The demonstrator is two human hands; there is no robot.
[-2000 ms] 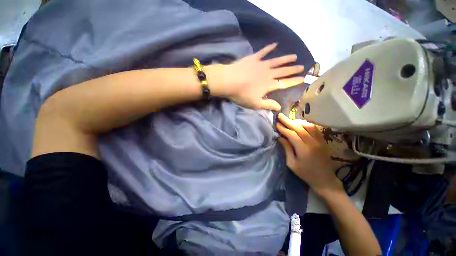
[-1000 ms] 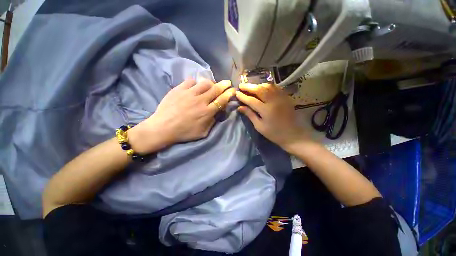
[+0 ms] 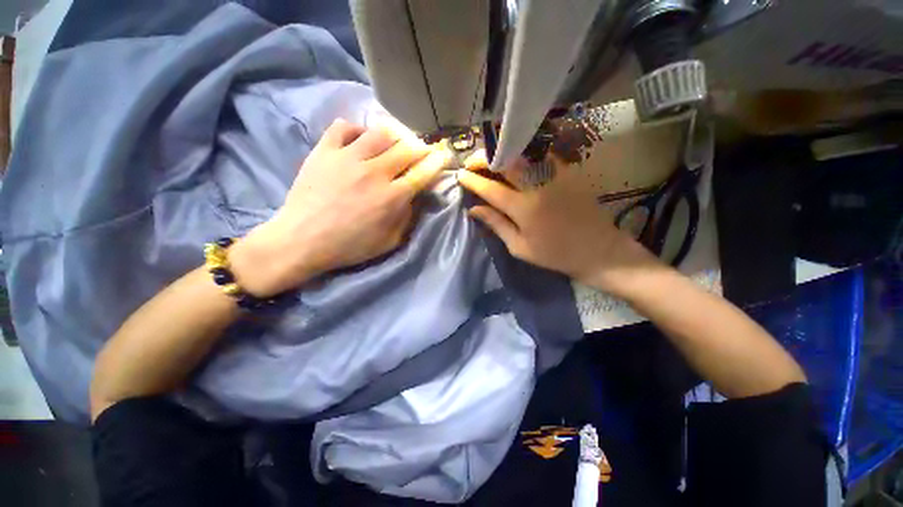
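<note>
The pale blue-grey lining lies wrinkled in front of me, with the dark slate-grey shell fabric along its right side. My left hand presses on the lining, its fingertips at the lit presser foot. My right hand pinches the garment edge with thumb and forefinger just below the foot. The fingertips of both hands nearly meet. The cream-white sewing machine head stands directly above them. The needle itself cannot be made out.
Black-handled scissors lie on the machine bed right of my right hand, partly hidden by it. A ridged pale knob is on the machine. A blue plastic basket is at the lower right. A white strip hangs at the bottom.
My view has shifted, so the machine head is larger. Both hands stay near the foot; since two seconds ago my left hand has gone from spread flat to bent fingers at the edge.
</note>
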